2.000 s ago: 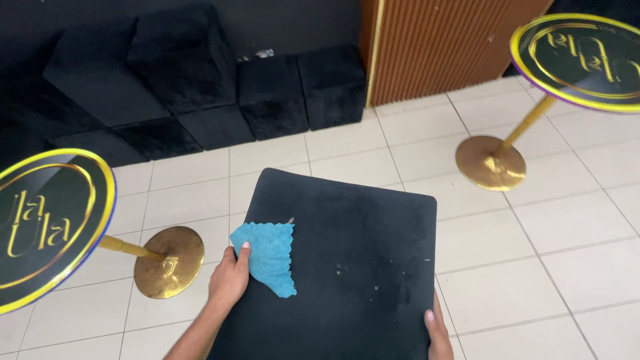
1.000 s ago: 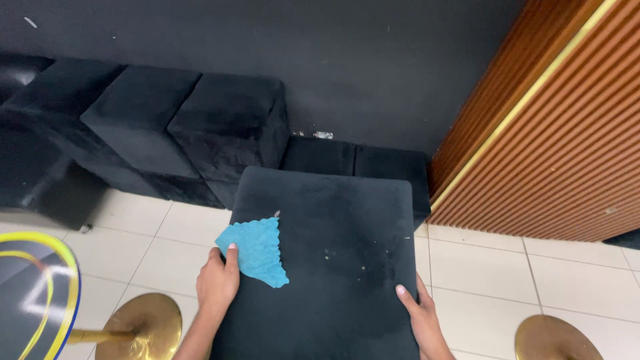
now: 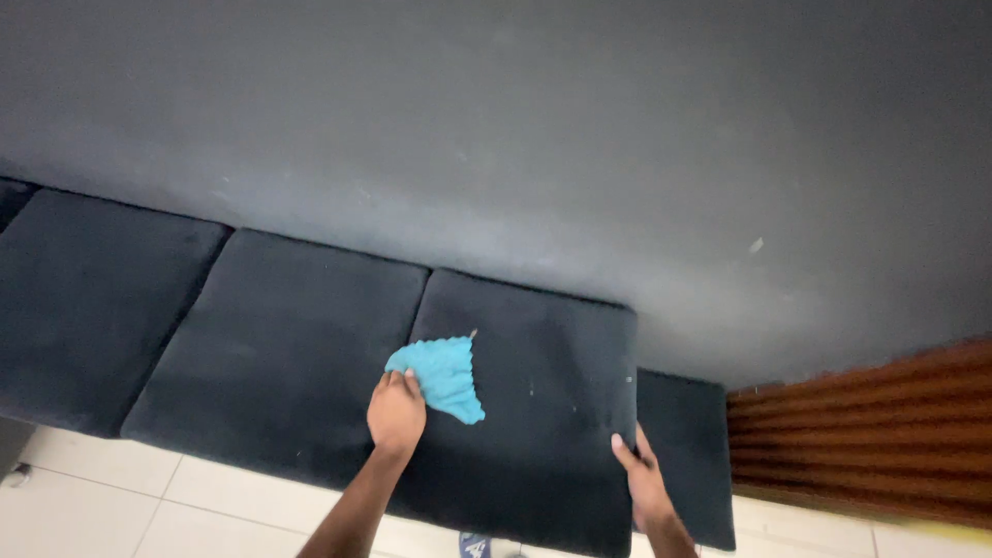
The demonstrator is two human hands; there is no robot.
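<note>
A black velvet cube stool (image 3: 535, 465) stands at the right end of a row of similar stools against the wall. My left hand (image 3: 397, 411) is at its left side, with a scalloped-edged turquoise cloth (image 3: 446, 380) under the fingers and spread over the stool's top. On the stool's right edge rests my right hand (image 3: 643, 480), thumb on top and fingers around the side. Small pale specks dot the velvet. The undersides of both hands are hidden.
Matching black stools (image 3: 271, 349) adjoin on the left. A lower black seat (image 3: 682, 457) is at the right, beside ribbed wooden panelling (image 3: 868, 434). The dark wall (image 3: 496, 139) rises behind; pale floor tiles (image 3: 232, 484) lie in front.
The stool held between my hands has moved forward to the wall, beside the other stools. The cloth is still on its top. The view has swung strongly toward the wall.
</note>
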